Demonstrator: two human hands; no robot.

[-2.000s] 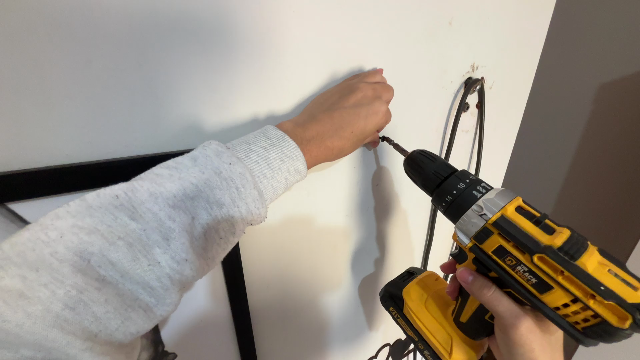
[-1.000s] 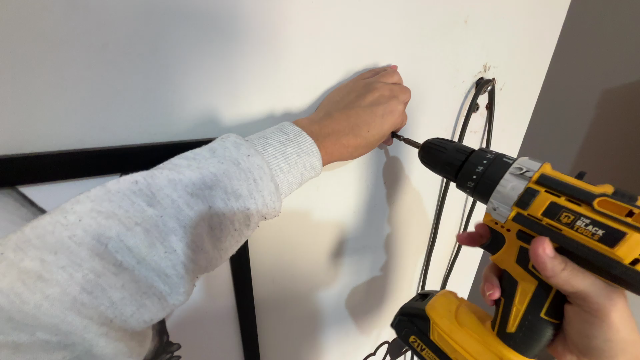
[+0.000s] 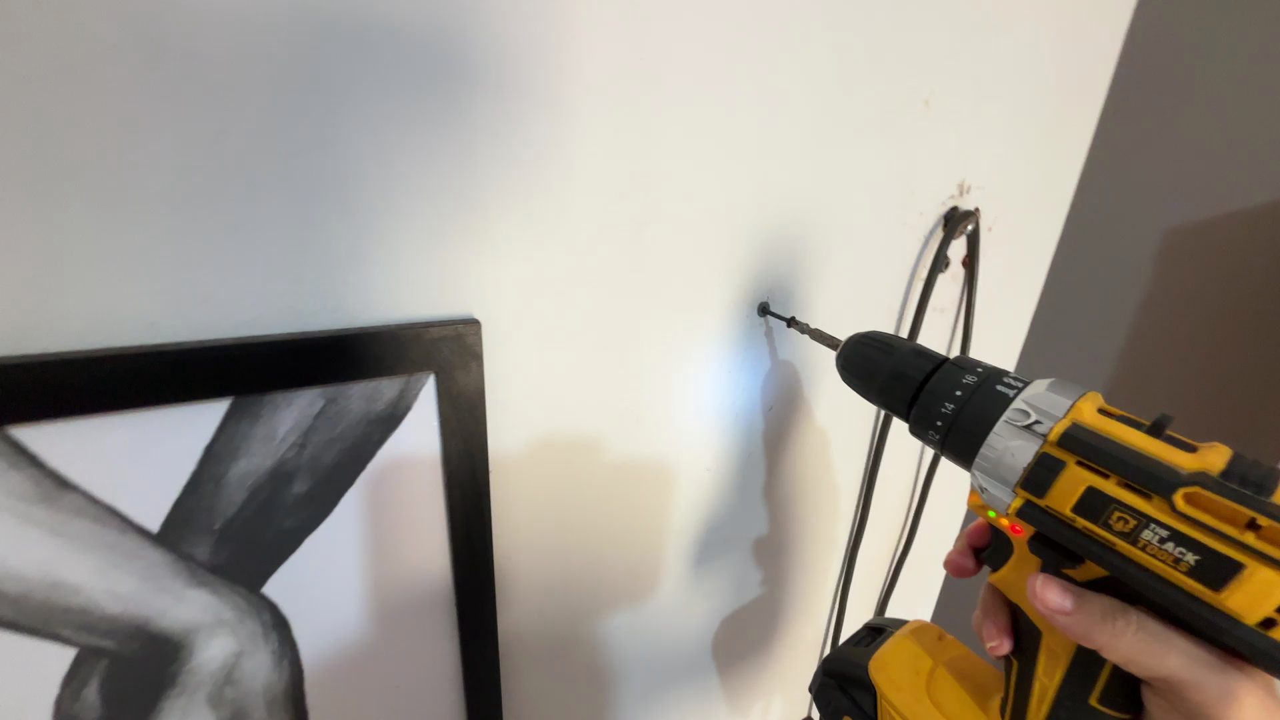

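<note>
My right hand [image 3: 1120, 640] grips the handle of a yellow and black cordless drill [image 3: 1100, 460] at the lower right. The drill's lamp is lit on the wall, and small green and red lights glow above the handle. From the chuck a bit [image 3: 823, 338] reaches up and left to a dark screw [image 3: 778, 315], whose far end meets a dark wall plug or hole in the white wall [image 3: 620, 250]. My left hand is out of view.
A black picture frame [image 3: 468, 520] with a black-and-white picture hangs at the lower left. Right of the screw, a dark looped metal wire piece [image 3: 925, 300] hangs on the wall. The wall's edge meets a grey surface [image 3: 1180, 200].
My left hand has left the screw and gone out of view. The drill's lamp and small lights have come on. The view has shifted, showing more of the picture.
</note>
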